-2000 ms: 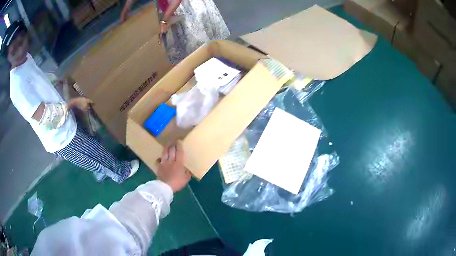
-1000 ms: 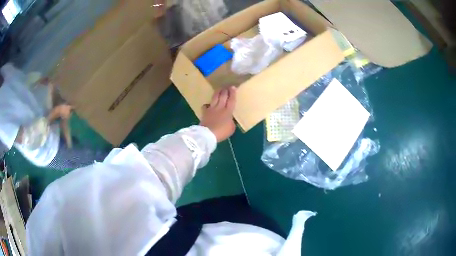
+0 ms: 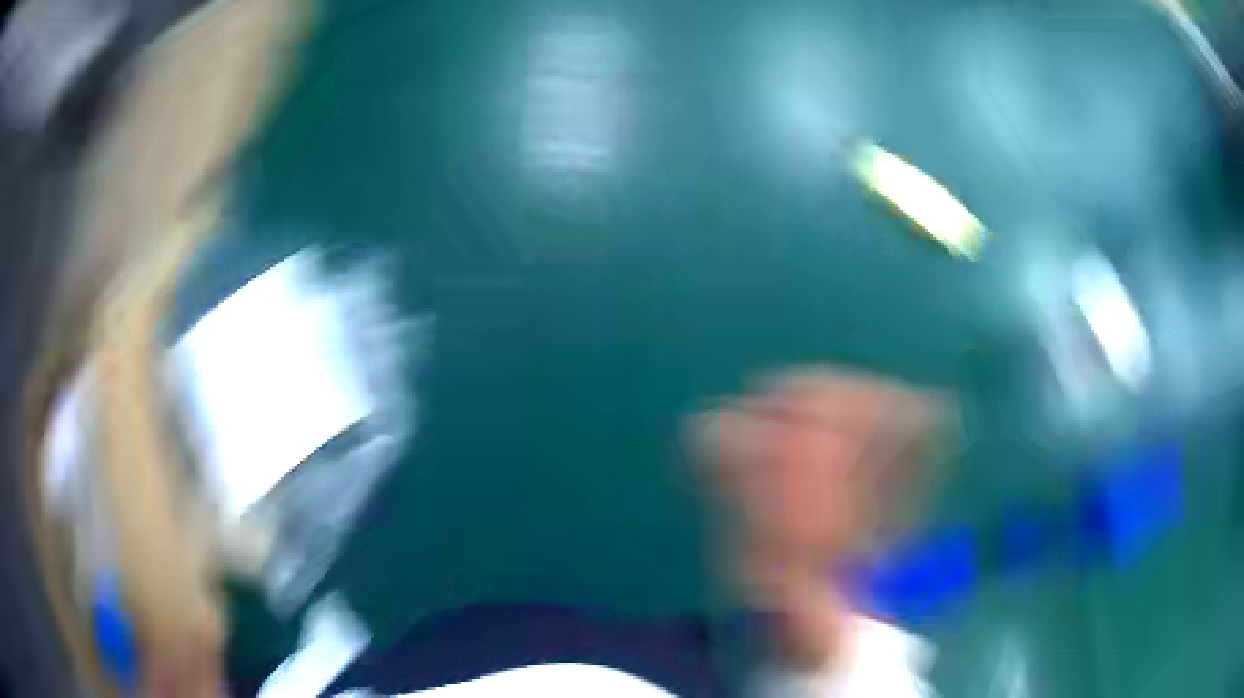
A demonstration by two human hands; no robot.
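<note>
The view is heavily blurred. The open brown carton [image 3: 143, 505] lies along the left edge, with something blue [image 3: 113, 630] inside low down. A white sheet [image 3: 273, 375] lies beside it over clear crumpled plastic [image 3: 328, 511]. My left hand [image 3: 184, 668] is only a small pinkish patch at the bottom left by the carton, cut off by the picture's edge. My right hand [image 3: 825, 471] is over the dark green table at lower centre-right, away from the carton. Blur hides its fingers, and no object shows clearly in it.
A small pale yellow block [image 3: 921, 202] lies on the table [image 3: 546, 355] at upper right. A blurred white thing [image 3: 1112, 321] is farther right. Bright blue parts, perhaps a stool [image 3: 1139, 505], show at lower right. Brown cardboard [image 3: 191, 96] is at upper left.
The view has swung right, so the carton, white sheet and plastic now sit at the left. My right hand, the yellow block and the blue parts have come into view.
</note>
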